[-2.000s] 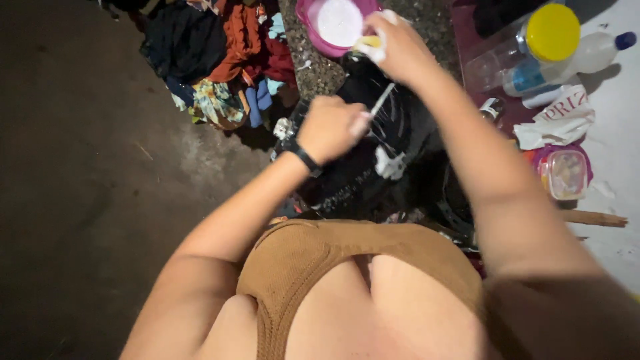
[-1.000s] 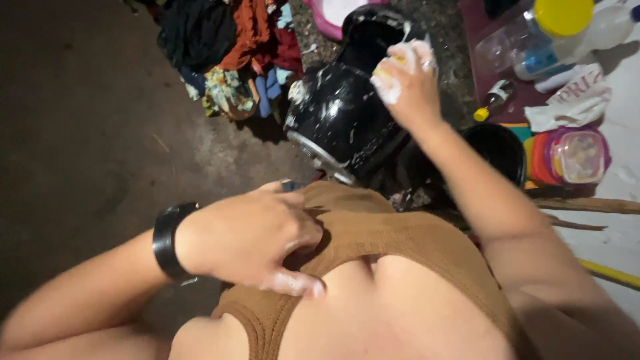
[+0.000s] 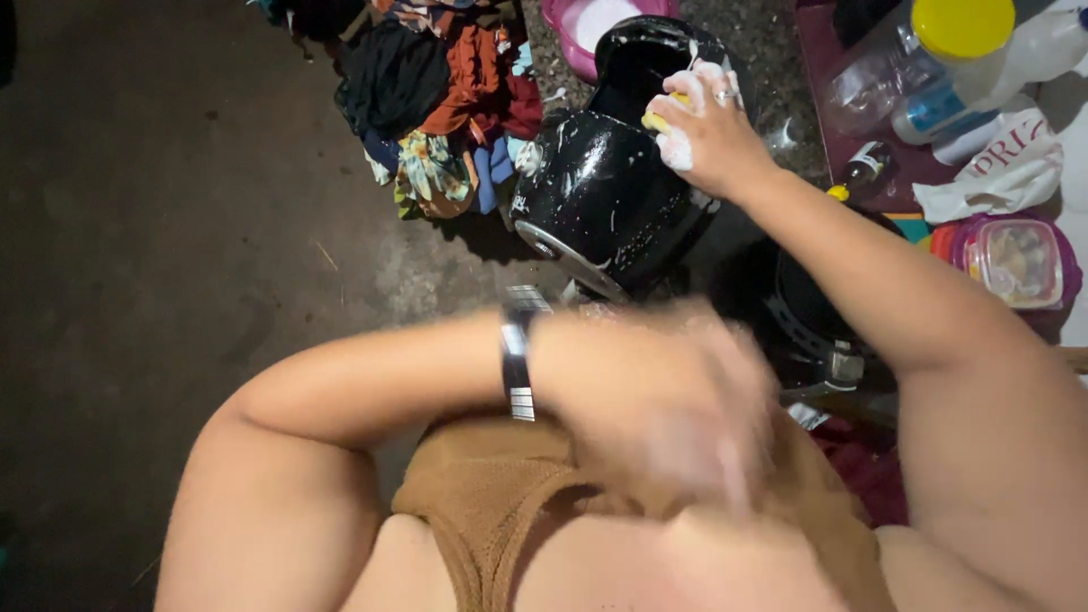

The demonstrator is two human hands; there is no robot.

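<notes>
Suds cover the fingers of my right hand [image 3: 705,127], which is closed on a yellow sponge [image 3: 667,115]. It lies over the open top of a black appliance housing [image 3: 595,187], possibly an air fryer, streaked with foam and tilted on its side. My left hand [image 3: 680,399], blurred by motion, is in front of my brown top [image 3: 493,484], with a black band [image 3: 516,365] on its wrist; its fingers are not clear. Beyond the housing stands a pink basin [image 3: 574,42] with white suds.
A heap of clothes [image 3: 459,93] lies left of the housing. On the right are a clear plastic jar with a yellow lid [image 3: 960,25], a small dark bottle [image 3: 867,161], a crumpled white bag [image 3: 1003,166] and a lidded container [image 3: 1020,255]. A black round vessel [image 3: 816,297] sits below my right forearm.
My left hand was at the black thing two seconds ago, then came back to my top, and has since moved right across it. The housing now shows more fully. My right hand still has the sponge.
</notes>
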